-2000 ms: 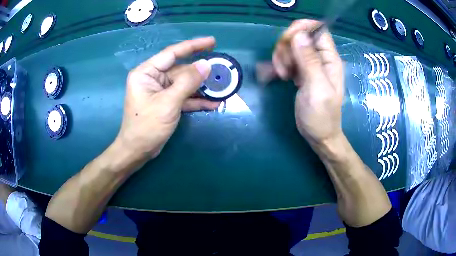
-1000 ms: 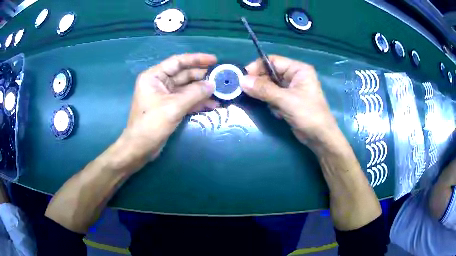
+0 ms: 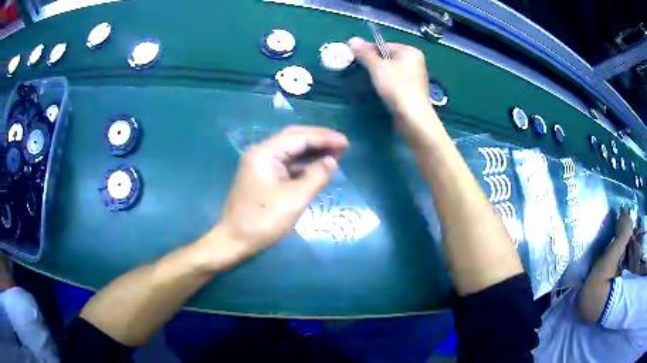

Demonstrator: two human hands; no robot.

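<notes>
My left hand (image 3: 273,188) is over the bench, fingers curled and apart; no disc shows in it, though the space between the fingers is dark and blurred. My right hand (image 3: 399,74) reaches over the belt, holding the slim tweezers (image 3: 380,41), tip up. Its fingertips touch the right edge of a pale-faced disc (image 3: 336,55) on the belt. Two other discs (image 3: 294,80) lie close by on its left. White arc stickers on a clear glossy sheet (image 3: 337,220) lie on the bench right of my left hand, under glare.
Two waiting discs (image 3: 122,135) lie on the bench at left. A clear bin (image 3: 55,166) heaped with black discs stands at far left. Sticker sheets (image 3: 543,213) lie at right. More discs line the belt (image 3: 206,35). Another person's arm (image 3: 603,266) shows at far right.
The disc has left my left hand, which has moved slightly down and opened. My right hand has moved up and away to the belt with the tweezers. The view has shifted.
</notes>
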